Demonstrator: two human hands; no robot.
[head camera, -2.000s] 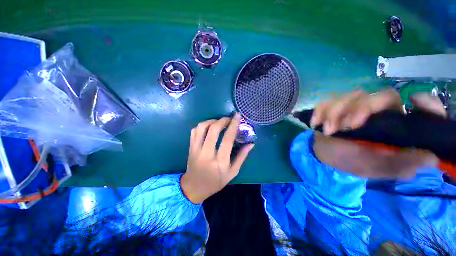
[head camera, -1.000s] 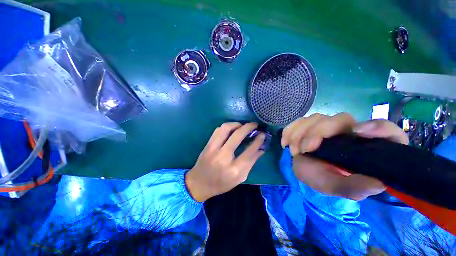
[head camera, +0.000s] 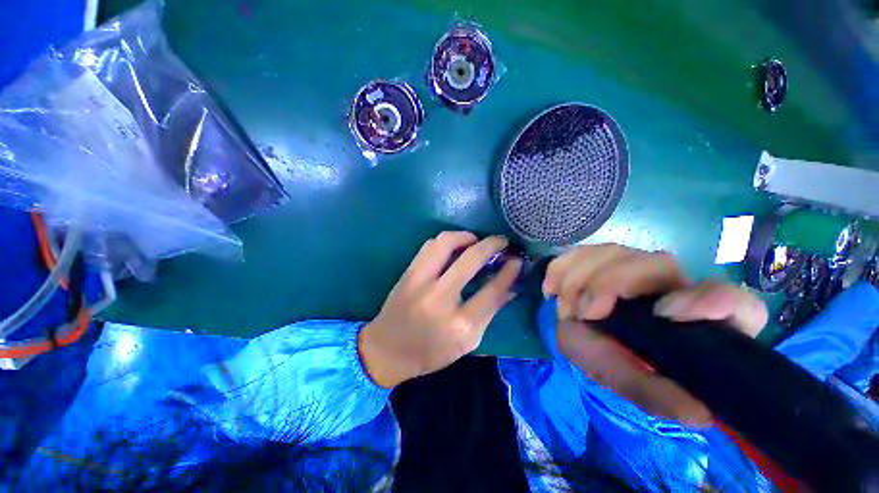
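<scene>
My left hand (head camera: 439, 303) holds a small dark shiny round unit (head camera: 496, 262) on the green bench, with its fingers covering most of it. My right hand (head camera: 641, 323) grips a thick black-and-orange electric screwdriver (head camera: 742, 371), its front end at the right side of the unit. The bit and its contact with the unit are hidden by fingers. A round grey dish (head camera: 562, 197) with a dimpled bottom lies just beyond my hands, dark screws heaped at its far side.
Two round units (head camera: 386, 117) lie beyond my left hand. A crumpled clear bag (head camera: 145, 144) and orange tubes (head camera: 58, 342) are at left. At right are a grey bar (head camera: 819, 180), white paper (head camera: 734, 239), a parts pile (head camera: 814, 270), a small dark piece (head camera: 772, 85) and another blue sleeve (head camera: 834, 332).
My right hand has brought the screwdriver from beside the dish down to the unit, and its rear end has swung toward me. The view has shifted, so the bench items appear farther right.
</scene>
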